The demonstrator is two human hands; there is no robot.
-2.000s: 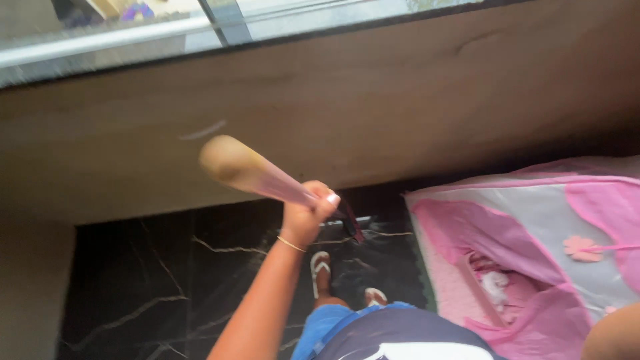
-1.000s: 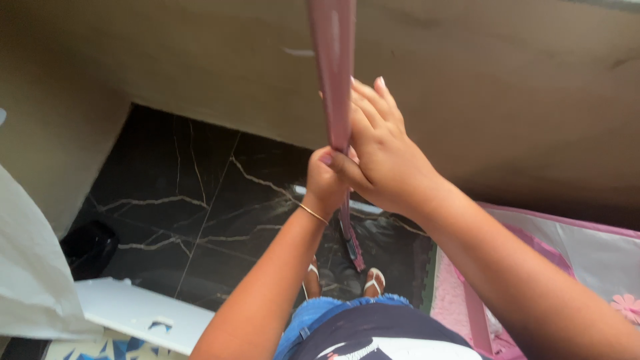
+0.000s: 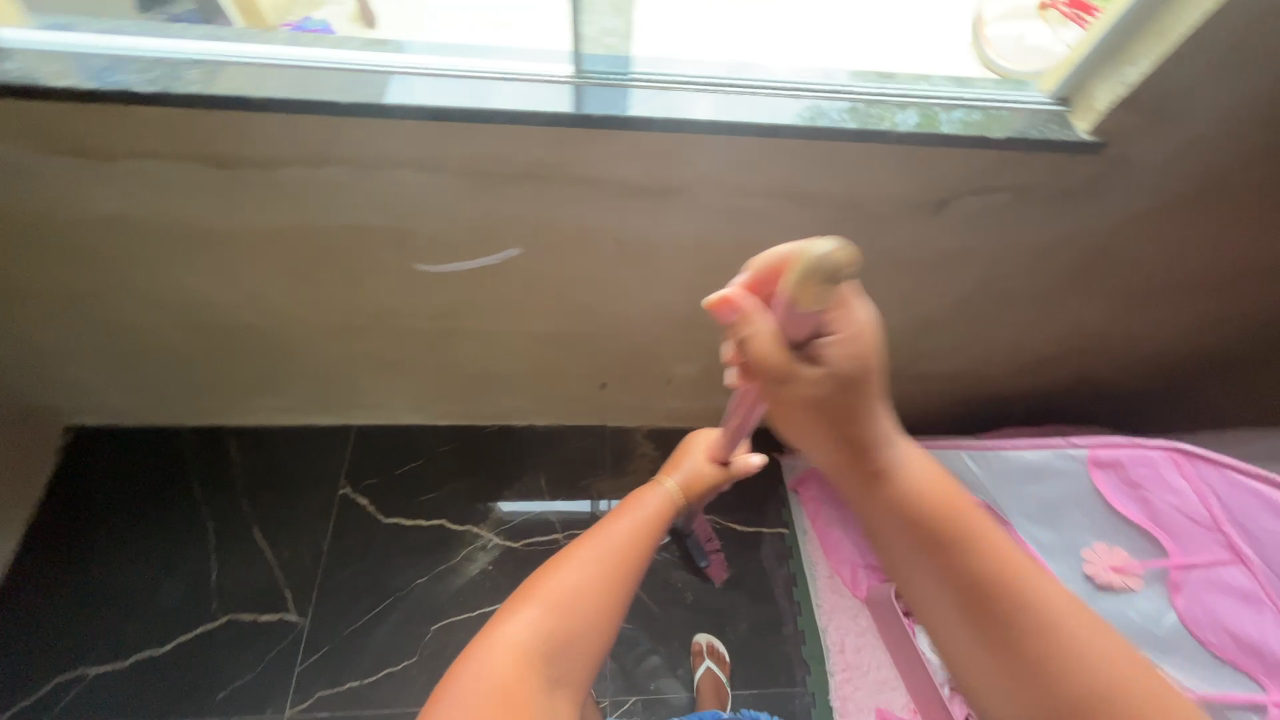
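A long pink handle (image 3: 745, 412) with a yellowish rounded end slants down between my hands. My right hand (image 3: 815, 350) wraps its upper end, close below the tip, and is slightly blurred. Lower on the same handle, my left hand (image 3: 708, 465) is closed, with a thin bracelet at the wrist. Beyond that hand, a pink and dark head (image 3: 708, 550) at the handle's far end is near the black floor; whether it touches the floor cannot be told.
A wall (image 3: 350, 290) with a window sill (image 3: 560, 115) stands ahead. The floor (image 3: 180, 560) is black, marble-patterned tile. At right lies a pink and grey fabric item (image 3: 1040, 510) with a flower, on a green-edged mat. My foot in a white flip-flop (image 3: 711, 665) shows below.
My right hand, out of the handle area two seconds ago and against the handle beside my left hand one second ago, is now higher up around its top end. The view has shifted toward the window.
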